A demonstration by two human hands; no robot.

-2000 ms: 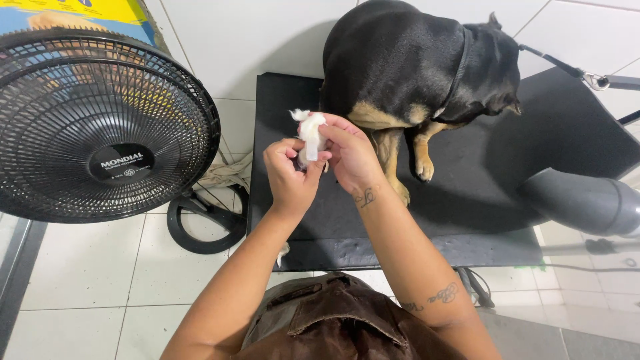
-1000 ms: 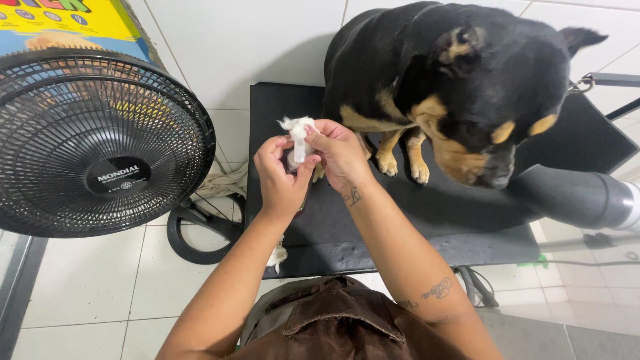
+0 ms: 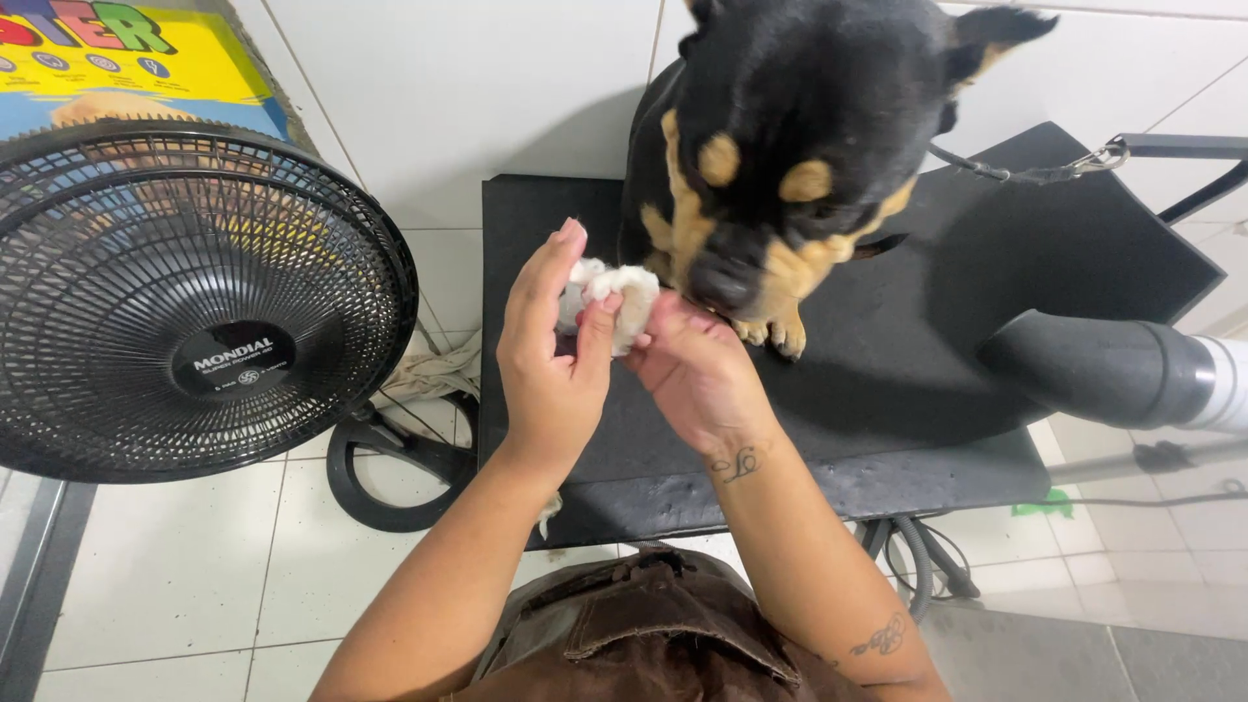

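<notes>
White cotton wool (image 3: 629,292) is held between my two hands over the black grooming table (image 3: 682,487). My left hand (image 3: 556,341) grips it, with the thumb pressed on its front. My right hand (image 3: 687,351) pinches its right edge with the fingertips. A black and tan dog (image 3: 790,146) sits on the table just beyond, its head lowered and its muzzle close to my right fingers; whether they touch, I cannot tell. Part of the cotton is hidden by my fingers.
A black fan (image 3: 234,361) stands at the left, before a colourful printed package (image 3: 195,49). A dryer nozzle (image 3: 1082,366) reaches in from the right. The dog's tether (image 3: 1024,174) runs to a black metal arm (image 3: 1189,146). A tiled wall (image 3: 507,78) lies behind.
The dog, facing away to the right at first, has turned its head round toward my hands and lowered its muzzle near them. My left fingers have straightened upward around the cotton.
</notes>
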